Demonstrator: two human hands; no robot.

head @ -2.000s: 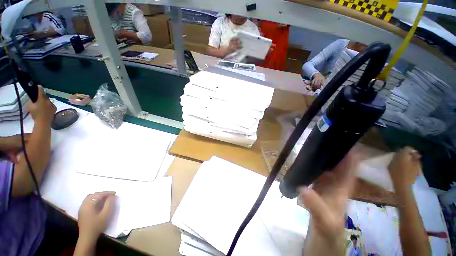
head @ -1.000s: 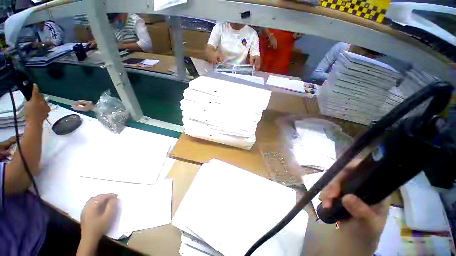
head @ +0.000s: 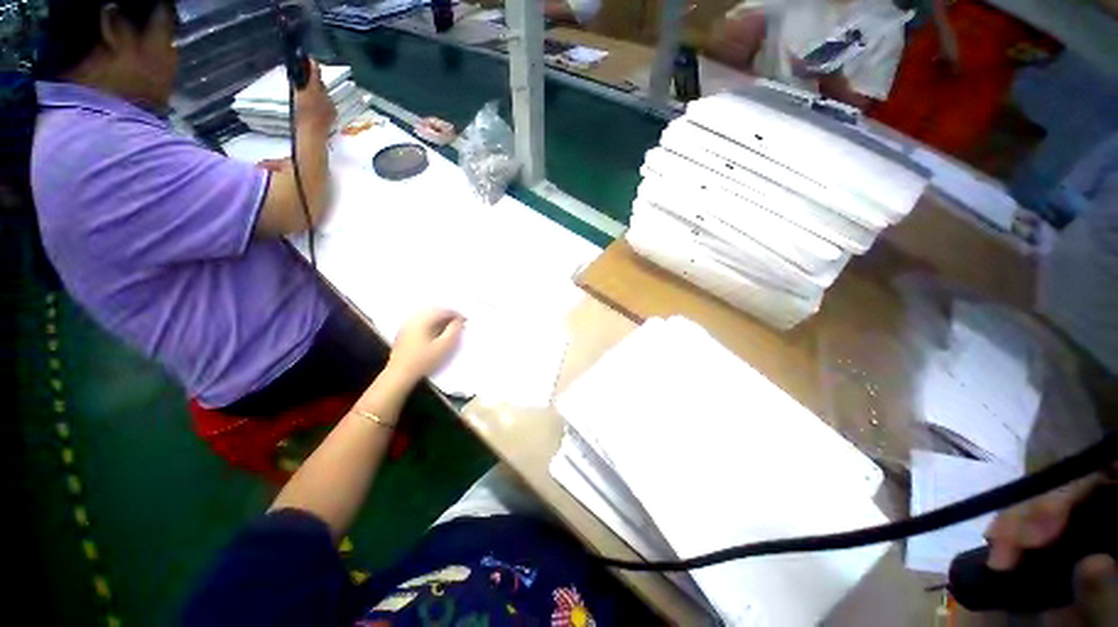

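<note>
My left hand (head: 429,341) rests on a flat white slab (head: 521,355) at the bench's front edge; its fingers are curled, and whether they grip the slab is unclear. My right hand (head: 1042,529) is at the lower right, partly cut off by the picture's edge. It is closed around the black electric screwdriver (head: 1011,581), whose thin bit points left. A loose pile of white housings (head: 736,453) lies between my hands. The screwdriver's black cord (head: 797,539) crosses over this pile.
A tall white stack (head: 772,184) stands on brown board behind the pile. A clear bag with white pieces (head: 981,380) lies at right. At left are a seated person in purple (head: 172,233), a round dark dish (head: 400,161) and a small clear bag (head: 488,153).
The view has turned left, showing more of the seated neighbour. My right hand, which closed around the screwdriver, now holds it low at the right edge. My left hand remains on the white slab.
</note>
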